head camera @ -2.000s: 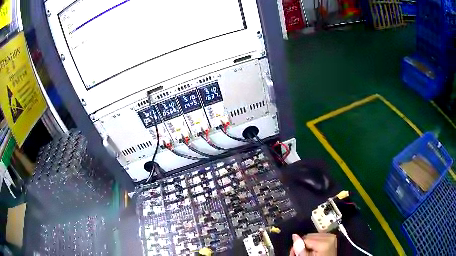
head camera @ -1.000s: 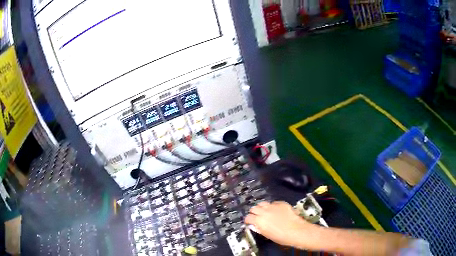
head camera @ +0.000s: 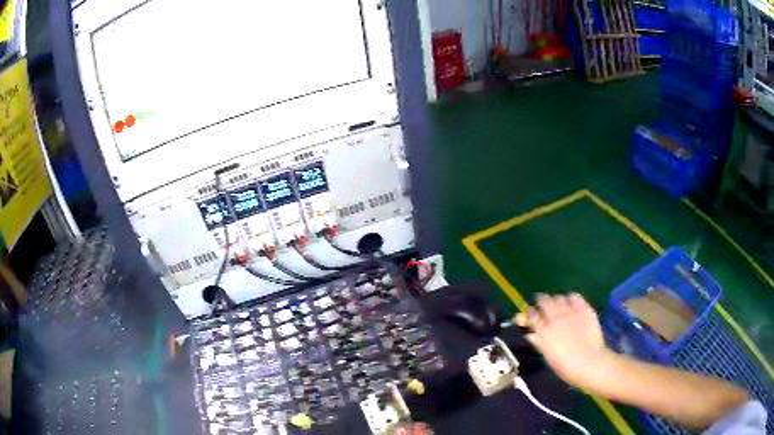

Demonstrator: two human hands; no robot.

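My right hand (head camera: 567,338) is right of the mouse, slightly blurred, with its fingertips closed on a small yellow connector (head camera: 521,319) above the right fixture. That cream-white test fixture (head camera: 492,367) has a dark opening and a white test cable (head camera: 552,409). A second cream-white fixture (head camera: 384,411) stands at the bottom. Fingertips of my left hand (head camera: 412,429) show at its lower right, cut off by the frame edge; their grip is hidden. The blister tray (head camera: 305,361) holds many small electronic assemblies in rows. Two more yellow pieces (head camera: 415,386) lie near the tray.
The rack tester (head camera: 280,161) stands behind the tray, with a screen (head camera: 238,76), small displays and leads. The black mouse (head camera: 467,311) is right of the tray. Stacked trays (head camera: 81,340) are at left. A blue crate (head camera: 666,306) with cardboard is on the floor at right.
My right hand has moved from between the fixtures, across the tray edge, to the yellow connector at right. Fingertips appear at the bottom fixture. The screen's blue line is gone and red dots show.
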